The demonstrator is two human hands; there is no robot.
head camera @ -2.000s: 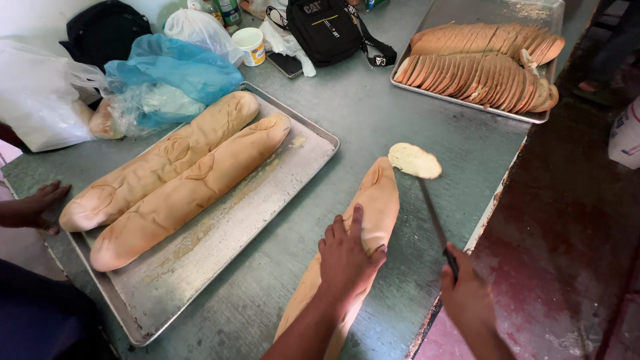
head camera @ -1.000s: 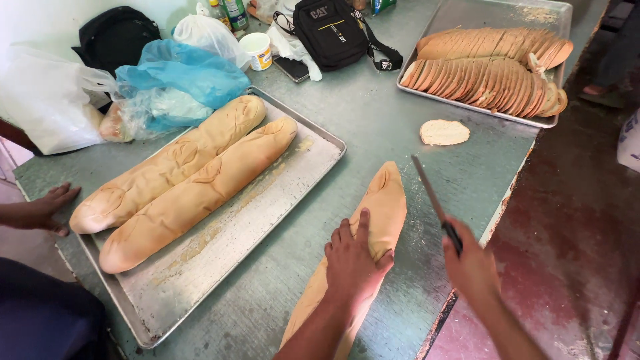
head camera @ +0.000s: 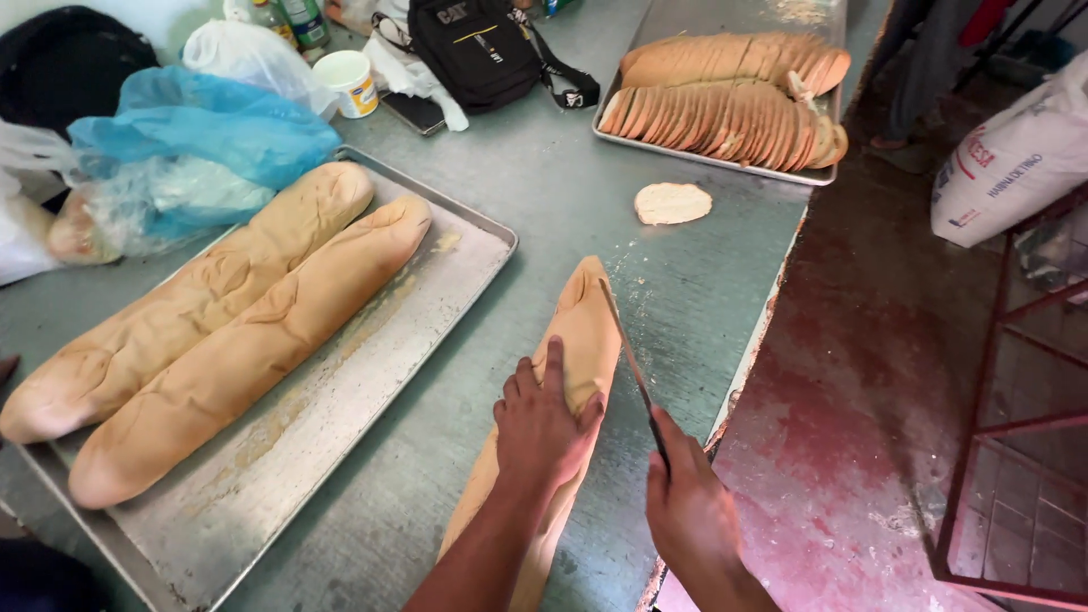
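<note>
My left hand (head camera: 544, 421) lies spread on top of a long bread loaf (head camera: 582, 340) and presses it to the metal table. In my right hand (head camera: 693, 501) is the dark handle of a long, thin bread knife (head camera: 629, 348). The blade's tip touches or lies just beside the loaf's far, pointed end; which of these I cannot tell. Beyond that end a single oval bread slice (head camera: 672, 204) lies flat, with crumbs between. Two whole loaves (head camera: 255, 331) rest side by side on a metal baking tray (head camera: 408, 365) at the left.
A second tray (head camera: 714, 157) holds two rows of sliced bread (head camera: 731, 127) at the back right. Behind stand plastic bags (head camera: 212, 127), a white tub (head camera: 347, 83), a phone (head camera: 414, 112) and a black shoulder bag (head camera: 476, 51). Past the table's right edge are a flour sack (head camera: 1011, 153) and a red metal rack (head camera: 1003, 425).
The knife has moved from beside the cut slice, first away to the right of the loaf, and now back against or near the loaf's tip. My left hand has stayed on the loaf.
</note>
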